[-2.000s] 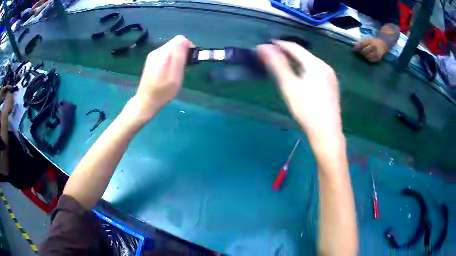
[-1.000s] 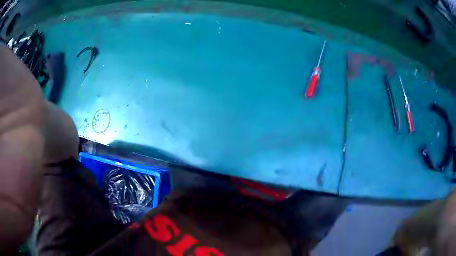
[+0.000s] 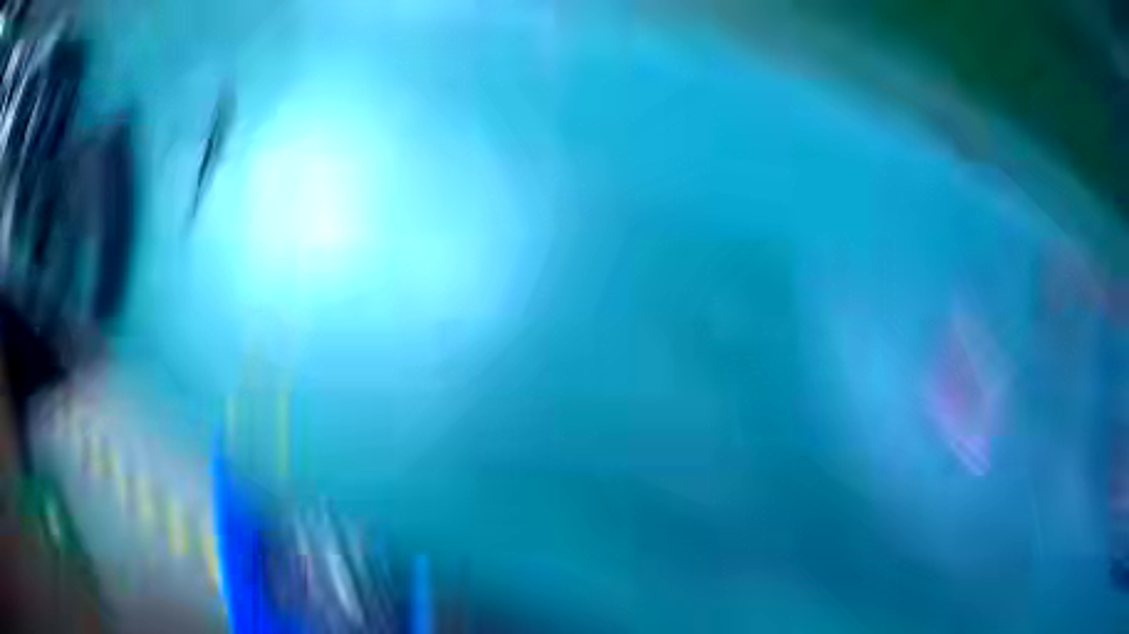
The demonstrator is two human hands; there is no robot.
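Observation:
The frame is heavily blurred. Neither of my hands can be made out in it. The blue-green bench mat (image 3: 594, 372) fills most of the view. A small thin dark curved part (image 3: 213, 149) lies on the mat at the upper left. A dark pile of headbands (image 3: 37, 161) is smeared at the far left edge, with a wide black padded arc (image 3: 112, 223) at its right side. A faint pinkish-red smear (image 3: 963, 390) shows at the right; I cannot tell what it is.
A blue bin (image 3: 242, 557) with dark, shiny contents stands at the lower left, below the bench edge. Floor with a yellow striped line (image 3: 136, 489) shows left of it. The dark green belt (image 3: 1040, 74) crosses the upper right corner.
The headband held between both hands two seconds ago is out of view. Both hands have left the picture. The view has swung and blurred, and the screwdrivers are no longer clear.

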